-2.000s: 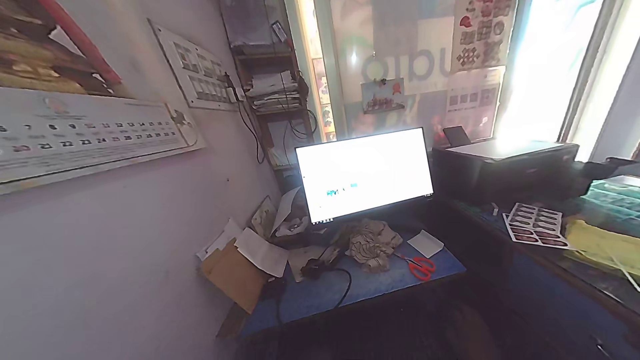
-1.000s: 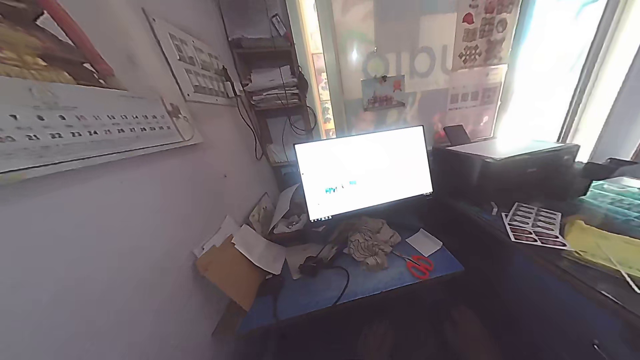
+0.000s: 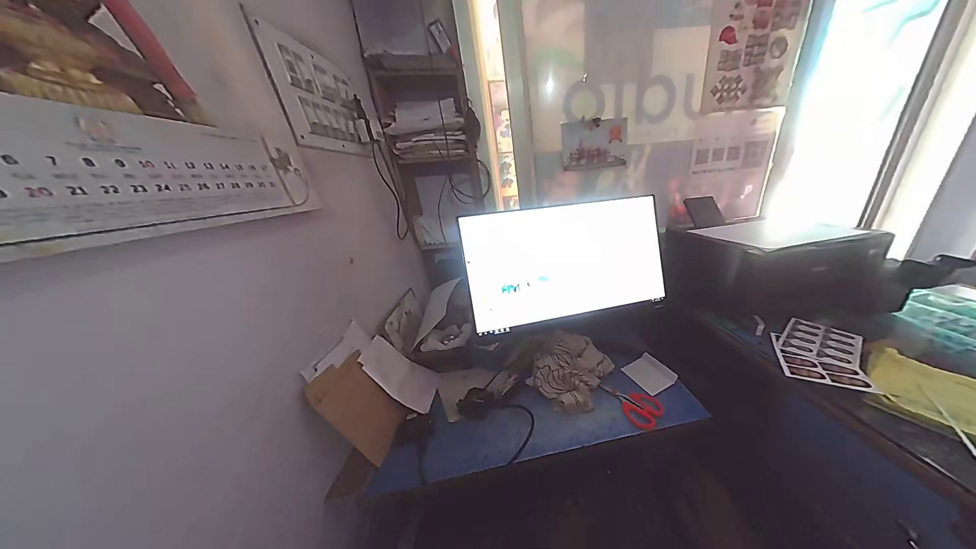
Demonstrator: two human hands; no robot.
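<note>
Neither of my hands can be made out; the area below the desk edge is very dark, with only faint blurred shapes. On the blue desk top (image 3: 488,454) stands a lit monitor (image 3: 564,259) with a mostly white screen. A crumpled striped cloth (image 3: 568,370) lies in front of it. Red-handled scissors (image 3: 640,408) rest beside the cloth, their blades pointing towards it. A small white paper (image 3: 650,374) lies to the right. A black cable (image 3: 530,427) curves over the desk's left half, near a brown envelope (image 3: 354,404) with papers leaning by the wall.
A black printer (image 3: 785,263) stands on the right-hand counter, near printed photo sheets (image 3: 823,354), a yellow cloth or bag (image 3: 907,381) and a greenish plastic container (image 3: 942,320). Shelves of stacked papers (image 3: 427,141) rise behind the monitor. A calendar (image 3: 145,179) hangs on the left wall.
</note>
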